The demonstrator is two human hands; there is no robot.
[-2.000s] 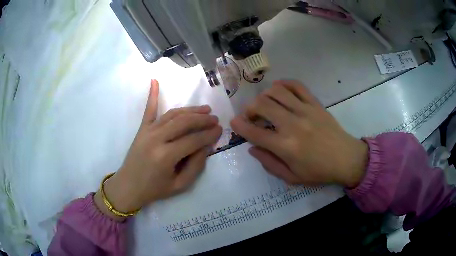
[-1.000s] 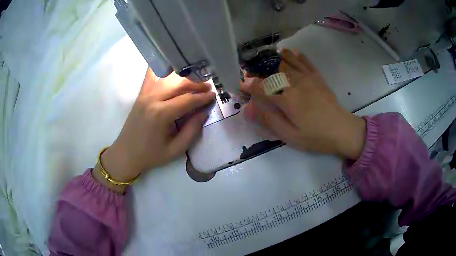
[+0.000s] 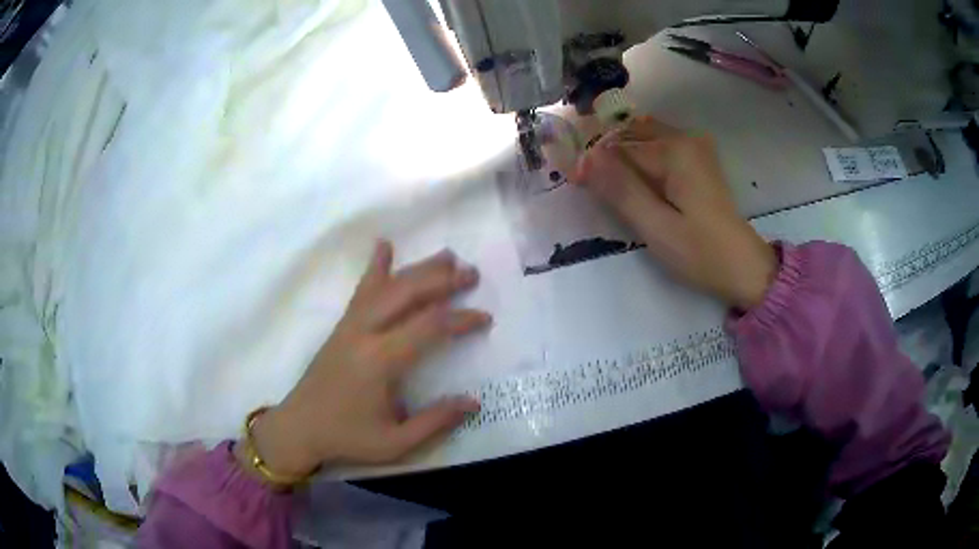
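A large white fabric panel (image 3: 290,204) lies over the left of the table, its right edge running from the presser foot (image 3: 529,145) towards the table's front. My left hand (image 3: 386,354) lies spread and slightly blurred on the panel near the front edge, fingers apart. My right hand (image 3: 671,193) is at the right of the presser foot, just below the cream ribbed knob (image 3: 612,104), with thumb and fingertips close together. Whether it pinches anything is hidden. The machine head (image 3: 505,48) stands above, its lamp glowing on the cloth.
Pink-handled snips (image 3: 746,67) and a pale slim stick (image 3: 821,104) lie on the bed at upper right. A small white printed label (image 3: 865,163) lies at the right. Ruler scales (image 3: 601,377) run along the front edge. Crumpled cloth (image 3: 32,354) is heaped at far left.
My left hand has moved from beside the foot down towards the front edge and spread out. The white panel now covers more of the bed's left part. My right hand stays near the knob.
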